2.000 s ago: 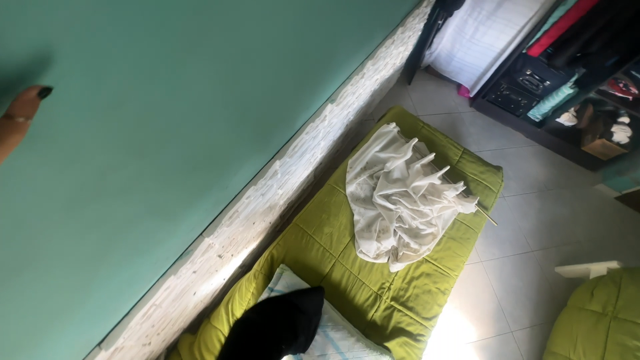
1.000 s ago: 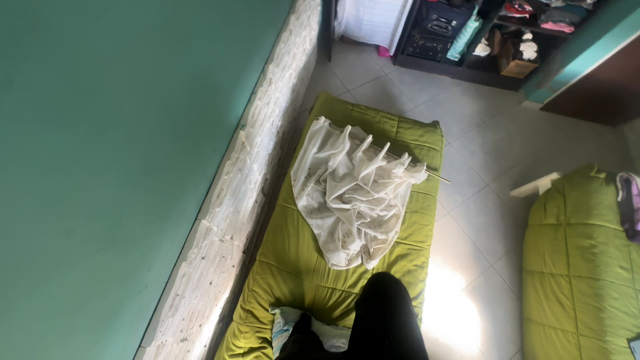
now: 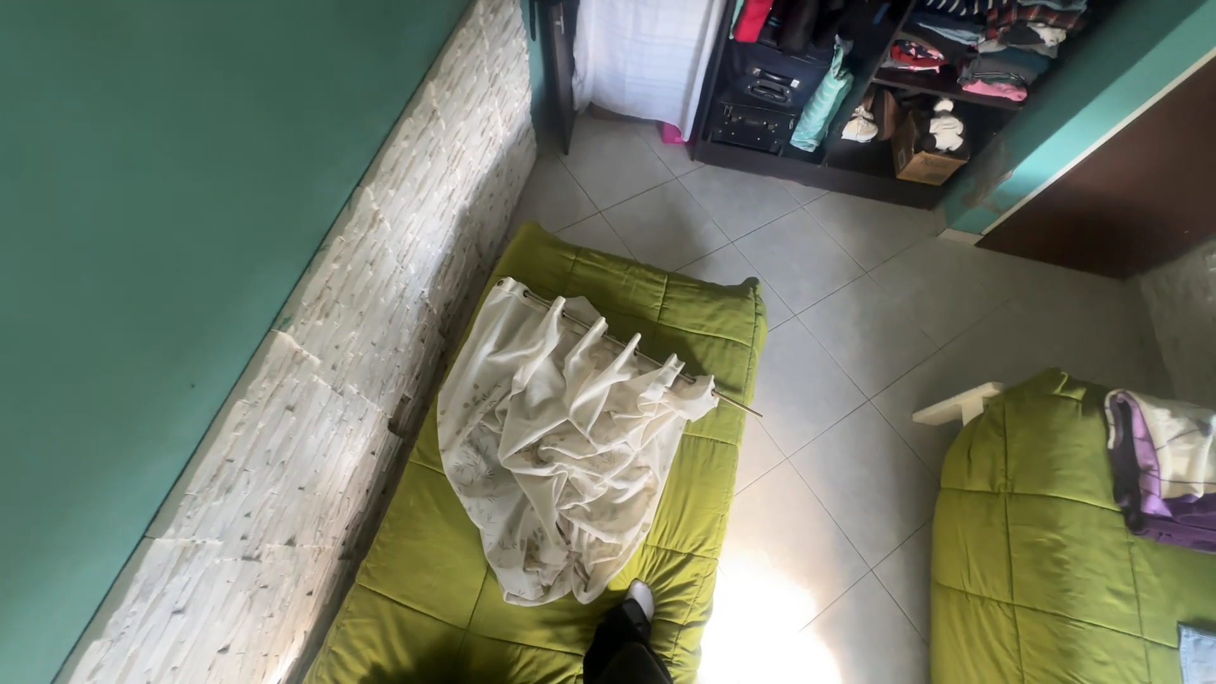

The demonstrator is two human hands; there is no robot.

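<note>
Neither of my hands shows in the view now. A white curtain with a faint pattern (image 3: pixel 570 456) lies bunched on a bed with a green quilted cover (image 3: pixel 408 541). Its top edge is threaded on a thin rod (image 3: pixel 738 403), whose end sticks out past the curtain toward the bed's right side. At the bottom of the view, a foot in a light sock or shoe (image 3: pixel 640 598) and a dark trouser leg (image 3: pixel 622 651) are on the green cover, just below the curtain's lower edge.
A green wall (image 3: pixel 190 190) with white stone-look cladding (image 3: pixel 380 285) runs along the bed's left side. Grey floor tiles (image 3: pixel 817 351) lie to the right. Beyond stand a second green-covered bed (image 3: pixel 1016 532) with folded textiles (image 3: pixel 1159 465) and a dark open wardrobe (image 3: pixel 817 176).
A hand seen at the left edge two seconds ago is out of view. The dark leg has shifted on the bed, and its light foot now shows. The view has swung to the right.
</note>
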